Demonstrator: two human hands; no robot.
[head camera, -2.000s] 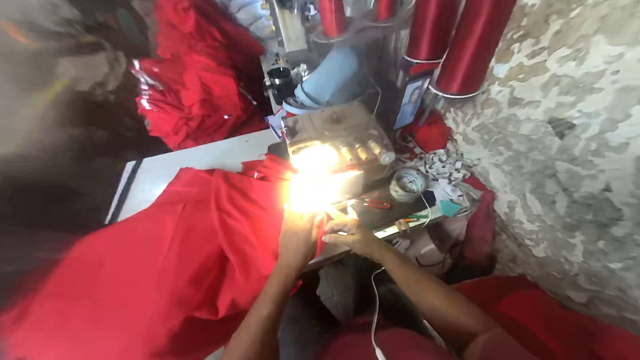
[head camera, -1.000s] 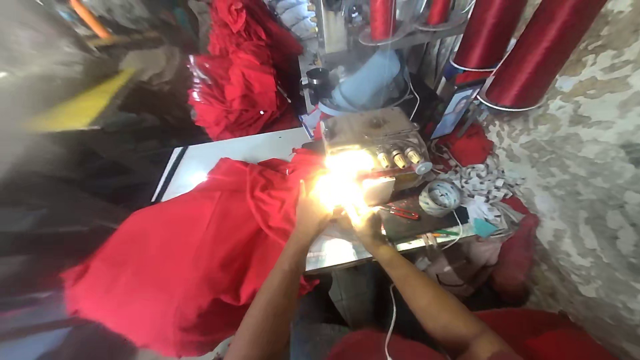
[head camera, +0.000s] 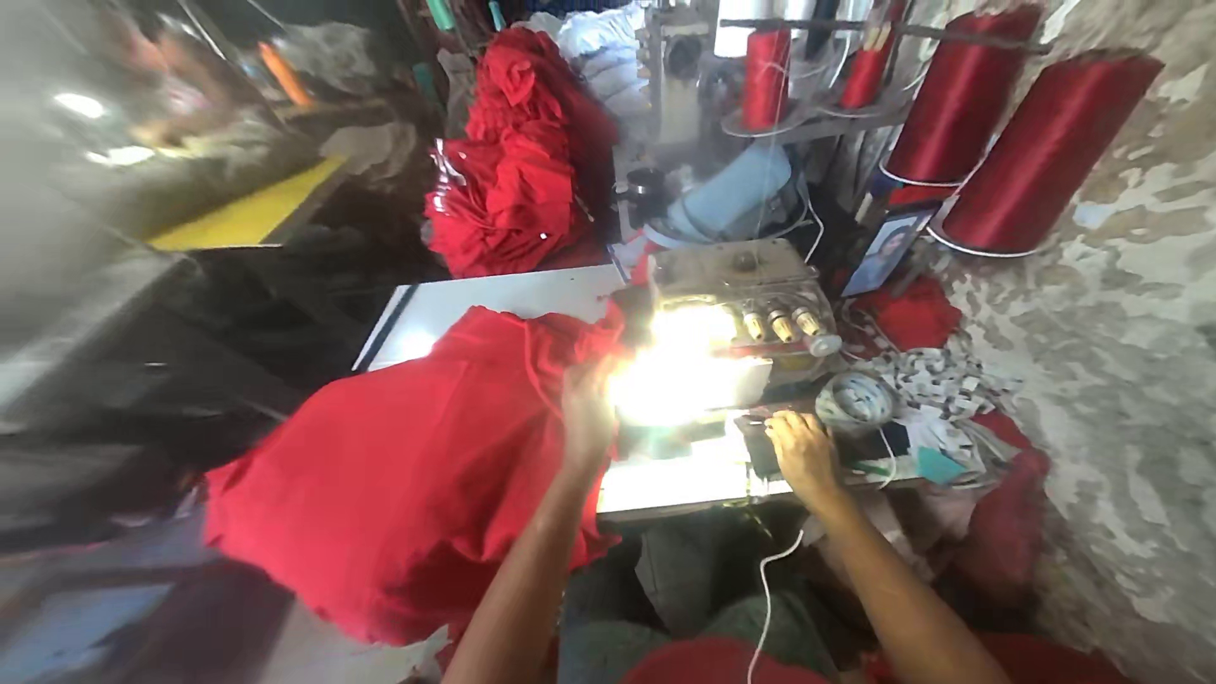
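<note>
A serger-type sewing machine (head camera: 731, 285) stands on the white table, its needle area hidden by a glaring lamp (head camera: 674, 370). My left hand (head camera: 587, 404) is at the right edge of a large red fabric piece (head camera: 408, 456), beside the glare; its fingers are partly washed out, so its grip cannot be told. The red fabric spreads left and hangs over the table's front edge. My right hand (head camera: 803, 451) rests on the dark surface right of the lamp, fingers bent, near a roll of tape or thread (head camera: 855, 401). What lies under its fingertips is too small to tell.
Large red thread cones (head camera: 1054, 152) and smaller red spools (head camera: 766, 81) stand on a rack behind. A heap of red cloth (head camera: 518, 161) lies beyond the white tabletop (head camera: 532, 291). White scraps (head camera: 936, 385) lie at right by the peeling wall (head camera: 1140, 313). A white cord (head camera: 766, 589) hangs below.
My right hand has moved right, away from the lit needle area and my left hand. The red fabric bunches closer to the left hand. The view has shifted.
</note>
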